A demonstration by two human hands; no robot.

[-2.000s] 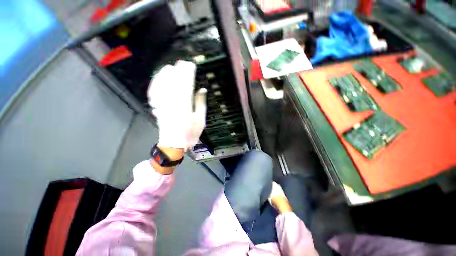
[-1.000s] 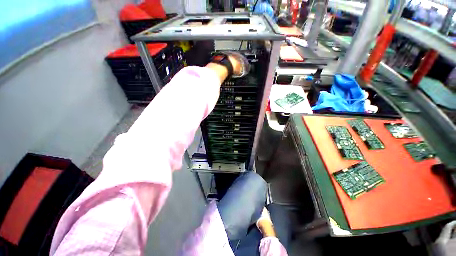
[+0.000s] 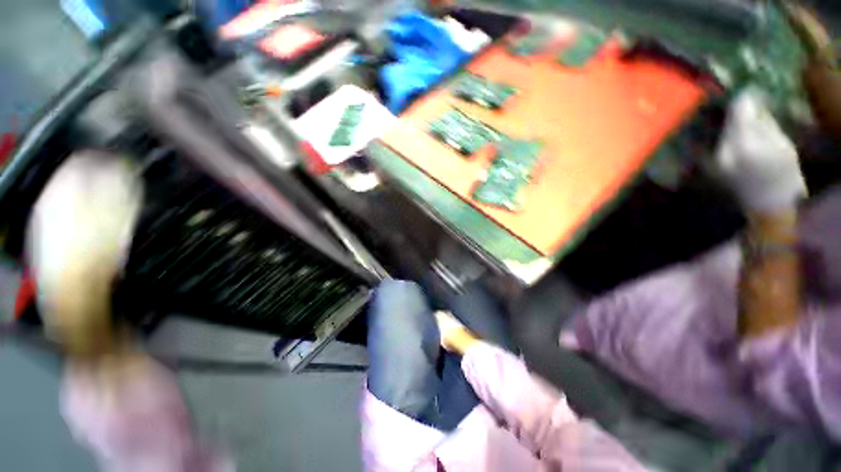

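Observation:
The board rack [image 3: 230, 267] stands in front of my knees, tilted in the view and blurred, with green board edges stacked inside. My left hand [image 3: 85, 235], in a white glove, is at the left of the picture in front of the rack's upper part. It is heavily blurred; its fingers are not clear and no board shows in it. My right hand [image 3: 452, 332] rests low between my thighs, partly hidden by my leg; its fingers cannot be made out.
Several green boards [image 3: 507, 175] lie on the orange-red mat [image 3: 590, 138]. One board [image 3: 348, 125] lies on a white sheet left of the table. A blue cloth [image 3: 420, 60] is behind the mat. At right, a co-worker's gloved hand [image 3: 761, 157] is beside a green board.
The view has swung right and tilted. My left hand has come away from the upper slots and is now at the left. The co-worker's arm and board have come into view. My right hand stays low.

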